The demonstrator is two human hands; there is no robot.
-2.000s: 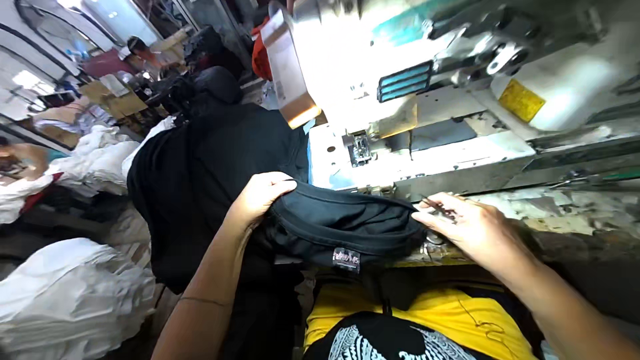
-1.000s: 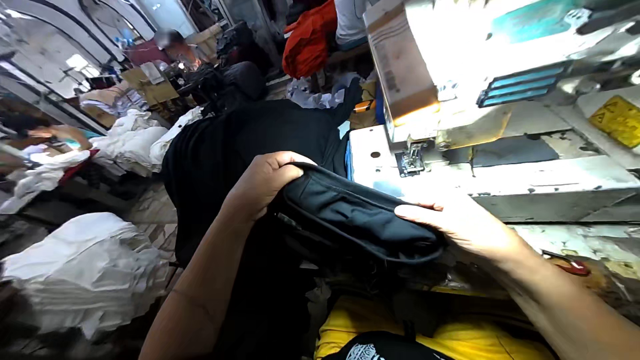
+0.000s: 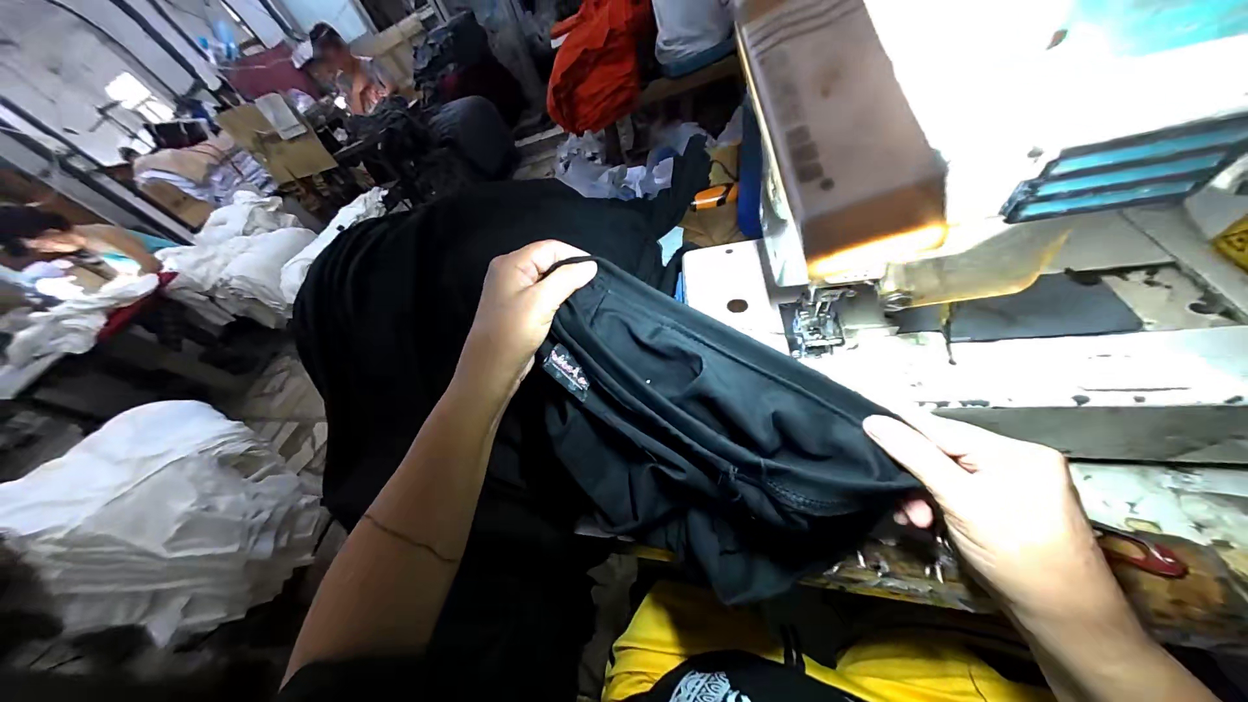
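A black garment [image 3: 721, 390] is stretched between my two hands, its stitched edge running slantwise down to the right. My left hand [image 3: 531, 302] pinches its upper left corner. The right end is gripped by my right hand [image 3: 985, 487], thumb on top and some fingers hidden beneath the cloth. A small label with writing [image 3: 565, 372] shows on the band near my left hand. Behind the cloth, the presser foot [image 3: 817, 324] of an industrial sewing machine [image 3: 1024, 370] stands apart from the fabric.
A heap of black fabric [image 3: 390, 322] lies left of the machine. White cloth bundles [image 3: 156, 507] sit at the lower left. Red-handled scissors or snips [image 3: 1141, 554] rest on the table's front edge. Two people [image 3: 356, 78] work in the background. An orange bag [image 3: 597, 68] stands behind.
The label, out of sight one second ago, shows again on the garment's band. Both hands keep hold of the cloth, which now slants down to the right. The view has shifted.
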